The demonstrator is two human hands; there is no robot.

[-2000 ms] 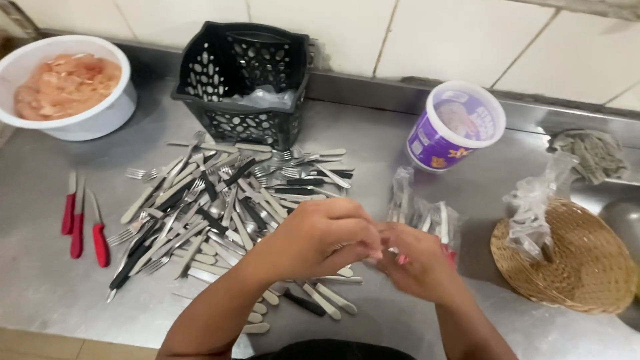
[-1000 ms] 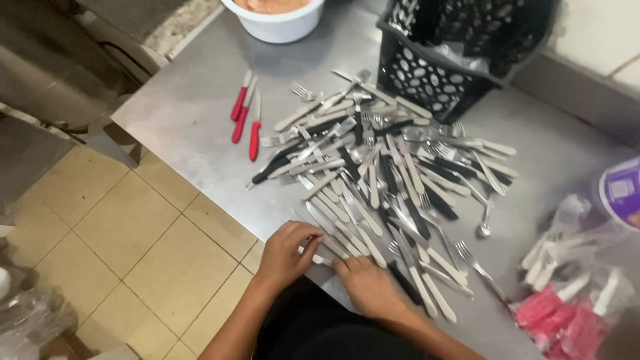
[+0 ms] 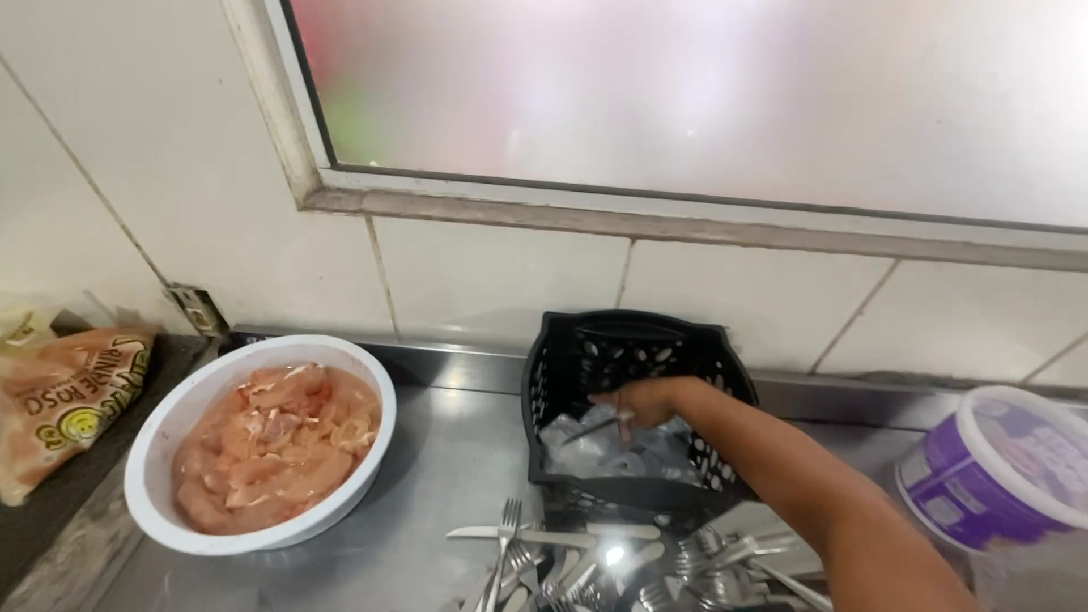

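Note:
My right hand reaches down into a black perforated plastic basket against the wall. It holds what looks like a thin metal utensil, blurred, over clear plastic bags lying in the basket. A heap of forks and knives with pale handles spreads on the steel counter in front of the basket; a fork lies across a knife at its left edge. My left hand is out of view.
On the left stands a white plastic basin of raw meat in liquid, with a printed plastic bag beyond it. A purple and white tub stands at right. A tiled wall and a window rise behind the steel counter.
The view has swung up toward the wall and window. My right hand has moved from the cutlery heap into the black basket. My left hand has gone out of view.

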